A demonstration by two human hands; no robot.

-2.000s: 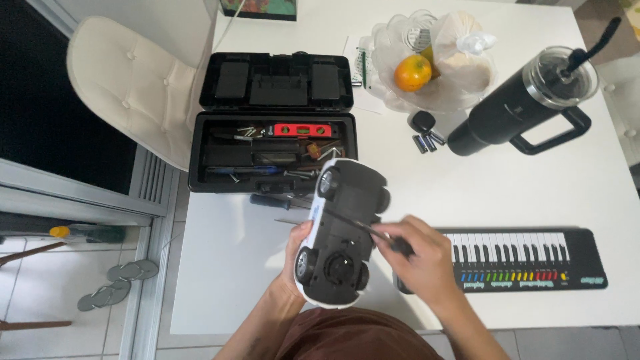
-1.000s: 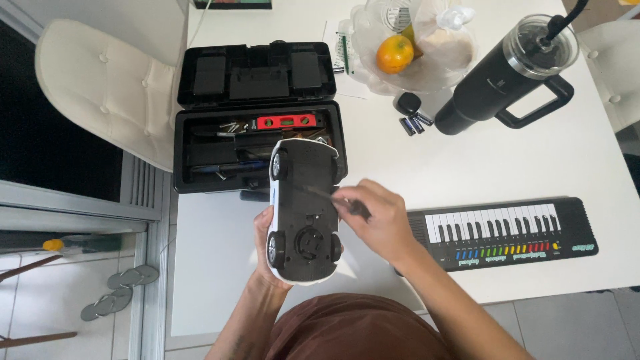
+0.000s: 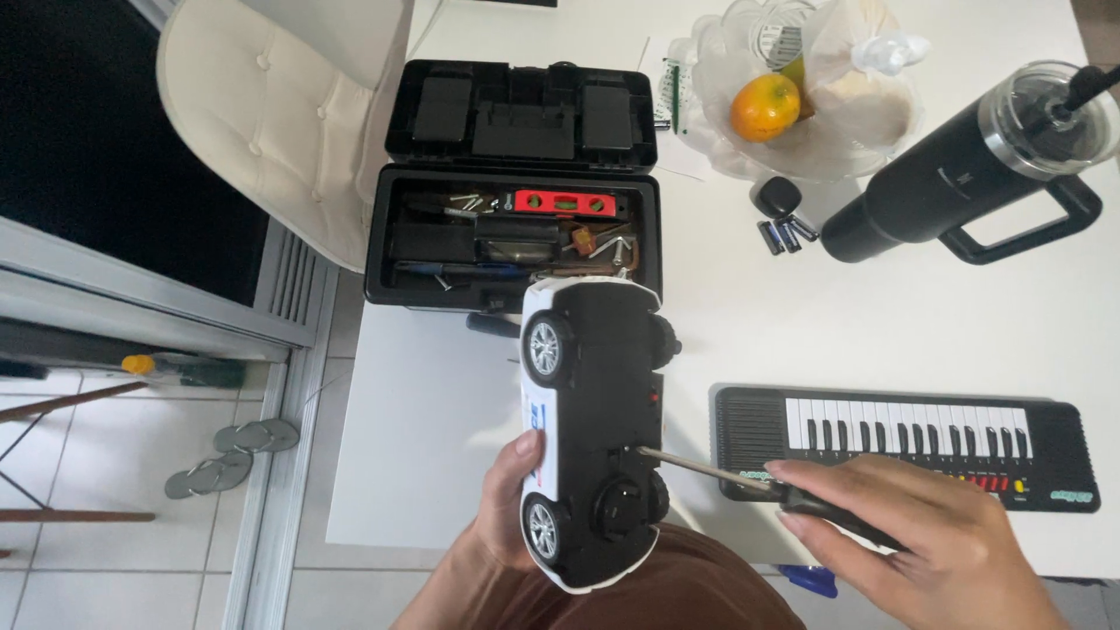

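A white toy car [image 3: 595,420] is held with its black underside facing me, its long side running away from my body. My left hand [image 3: 507,499] grips its white left side near the lower wheel. In my right hand [image 3: 919,534] is a screwdriver [image 3: 709,468] with a dark handle. Its metal tip meets the underside near the right edge, beside a small screw-like spot above the round black part. Beyond the car stands an open black toolbox [image 3: 381,236] holding a red spirit level [image 3: 564,203], screws and other tools. A dark handle [image 3: 492,325] lies in front of it, partly behind the car.
A toy keyboard [image 3: 906,446] lies at right. Farther back are a black tumbler [image 3: 954,175], small batteries [image 3: 787,234], a black case [image 3: 777,197] and a clear bowl [image 3: 726,157] with an orange fruit [image 3: 765,107]. A white chair [image 3: 262,114] stands at left.
The screwdriver's shaft lay across the underside earlier; now its tip rests near the right edge, and my right hand is farther right of the car. The car has turned more upright in view.
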